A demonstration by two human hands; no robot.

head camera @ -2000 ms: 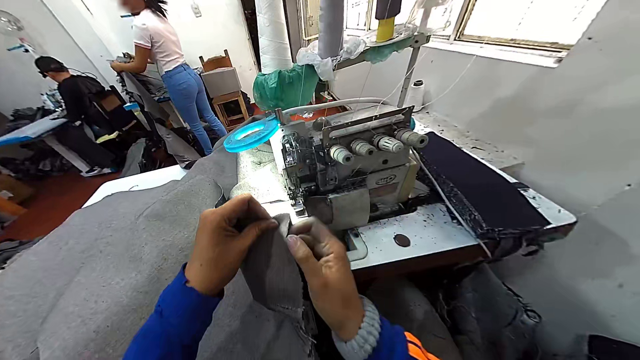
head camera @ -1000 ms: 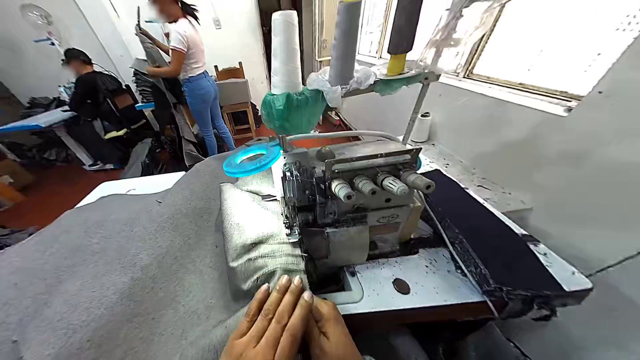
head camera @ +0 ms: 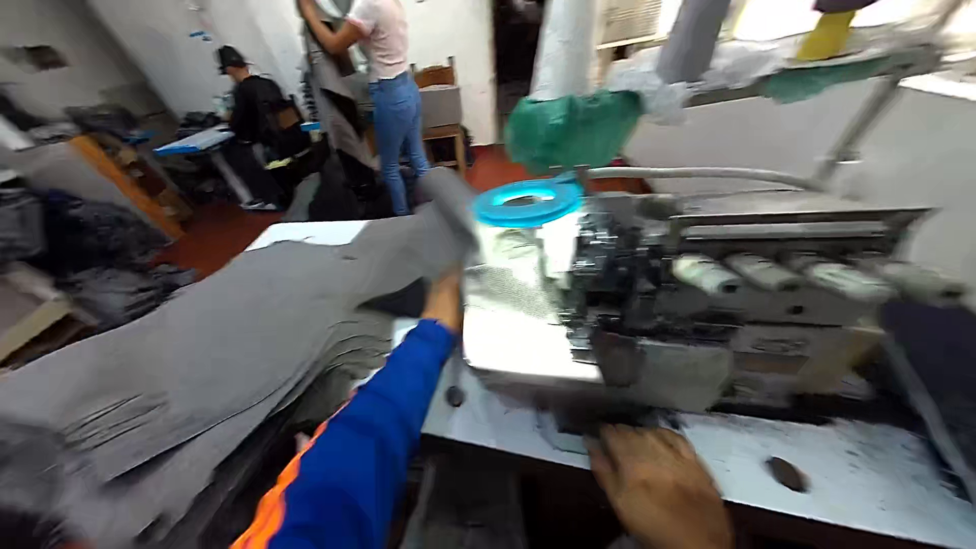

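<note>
My left hand (head camera: pixel 444 299) reaches away from me past the left side of the overlock sewing machine (head camera: pixel 686 297). Its fingers are blurred and hidden against a raised fold of grey fabric (head camera: pixel 450 213), so its hold cannot be told. My right hand (head camera: pixel 662 488) is at the table's front edge, just below the machine's presser area; its fingertips are partly hidden against dark material. A blue ring-shaped dish (head camera: pixel 528 203) sits at the machine's left. Layers of grey fabric (head camera: pixel 221 328) spread over the table left of my blue sleeve.
Thread cones (head camera: pixel 564 53) with green plastic (head camera: pixel 573 130) stand behind the machine. Dark fabric (head camera: pixel 934 358) lies at the right. One person (head camera: pixel 396 99) stands beyond the table and another (head camera: pixel 255 114) sits by a blue-edged table. The white sewing table (head camera: pixel 854 457) has a front edge.
My hands were together at the fabric before the needle area; now they are apart, the left reaching out past the machine's left side. The grey fabric no longer covers the machine's bed. The view has shifted.
</note>
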